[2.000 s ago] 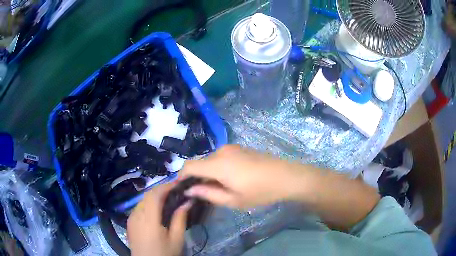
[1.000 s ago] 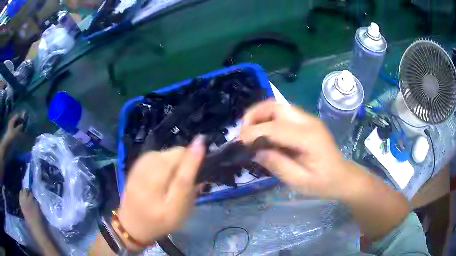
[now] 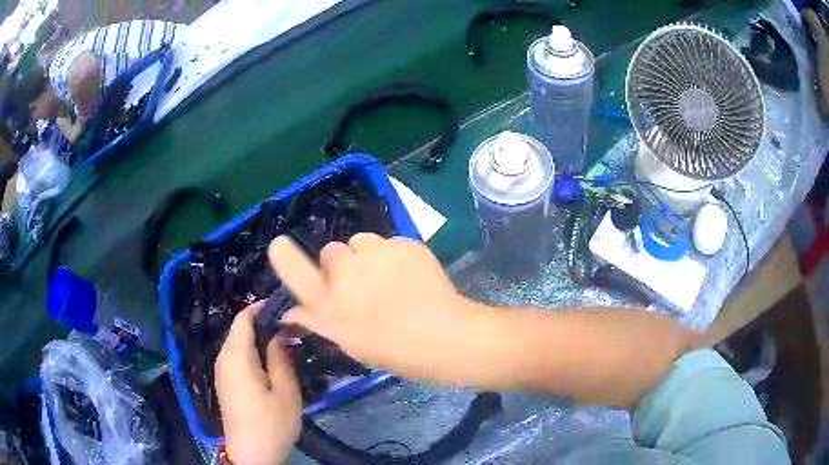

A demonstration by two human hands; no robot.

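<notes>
The blue bin (image 3: 174, 363) holds many loose black plastic parts (image 3: 214, 291). My left hand (image 3: 259, 386) is at the bin's near side, its fingers closed on a small dark part (image 3: 275, 313). My right hand (image 3: 364, 295) is over the bin, touching the same part, with its index finger stretched out; whether it grips the part is hidden. A black curved band (image 3: 464, 427) lies below my hands on the wrap, partly hidden by my left hand.
Black bands (image 3: 393, 93) are spaced along the green belt (image 3: 282, 118). Two aerosol cans (image 3: 514, 213) stand right of the bin, near a white fan (image 3: 695, 109) and a white block (image 3: 650, 272). A clear bag (image 3: 91, 400) and blue-capped item (image 3: 73, 298) are at left. Another person's striped sleeve (image 3: 118, 50) shows upper left.
The view has shifted. My hands have come closer together, and the long dark piece held between them is no longer seen there. A curved band now shows below my hands.
</notes>
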